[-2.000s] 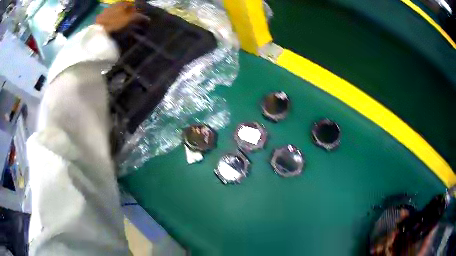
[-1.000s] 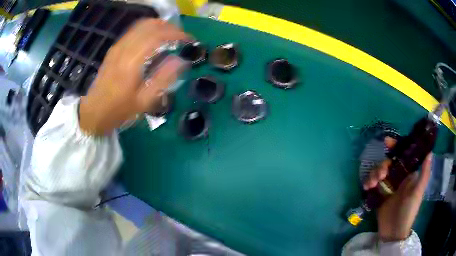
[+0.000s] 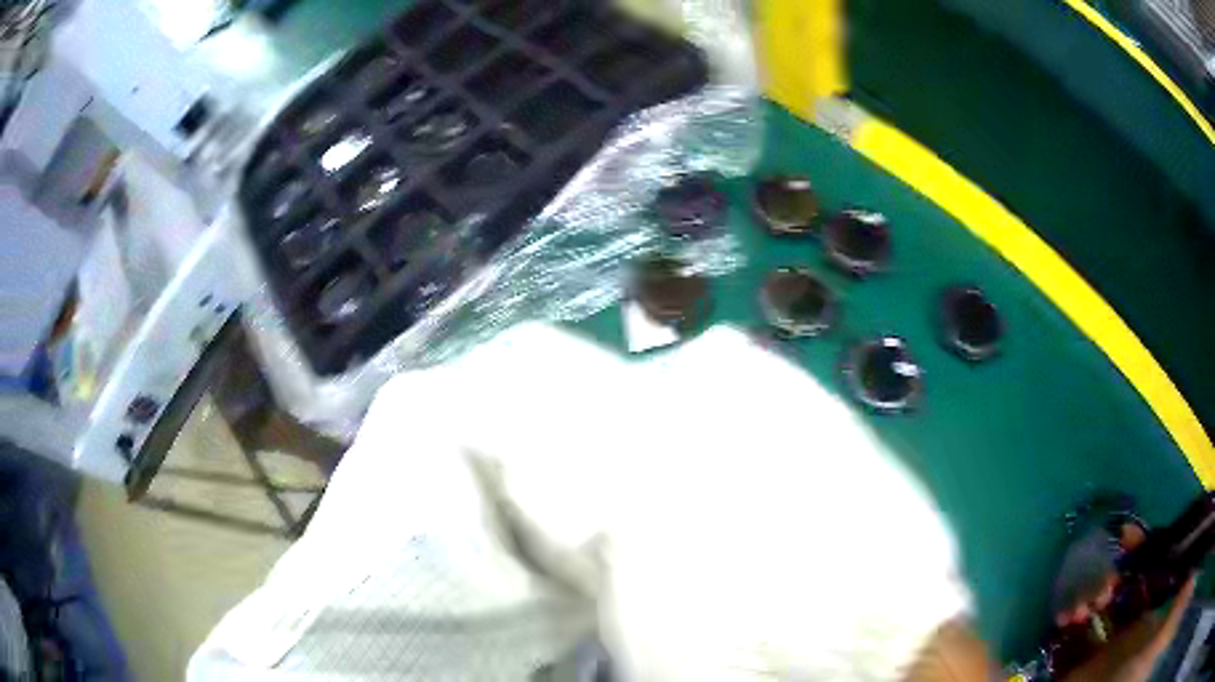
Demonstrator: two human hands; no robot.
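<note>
Several round dark watch heads (image 3: 883,373) lie on the green mat, face up. One of them (image 3: 670,293) has a white tab (image 3: 650,329) at its lower side. My left white sleeve crosses the lower middle. Only a small part of my left hand (image 3: 957,653) shows at the bottom edge; its fingers are out of view. My right hand (image 3: 1149,646), blurred and cut off at the lower right, is around the dark electric screwdriver (image 3: 1162,570). The screw plate (image 3: 1090,570) lies just left of the screwdriver.
A black blister tray (image 3: 500,207) with watches in some pockets lies at the upper left. Crinkled clear plastic wrap (image 3: 546,240) runs along its near side. Yellow tape (image 3: 1039,267) edges the mat, with a dark green surface beyond. A lower floor area (image 3: 160,573) shows at the lower left.
My left hand has moved from the watch heads down to the bottom right, and its sleeve now covers the middle. The view has turned, showing more tray. The screwdriver sits nearer the lower-right edge.
</note>
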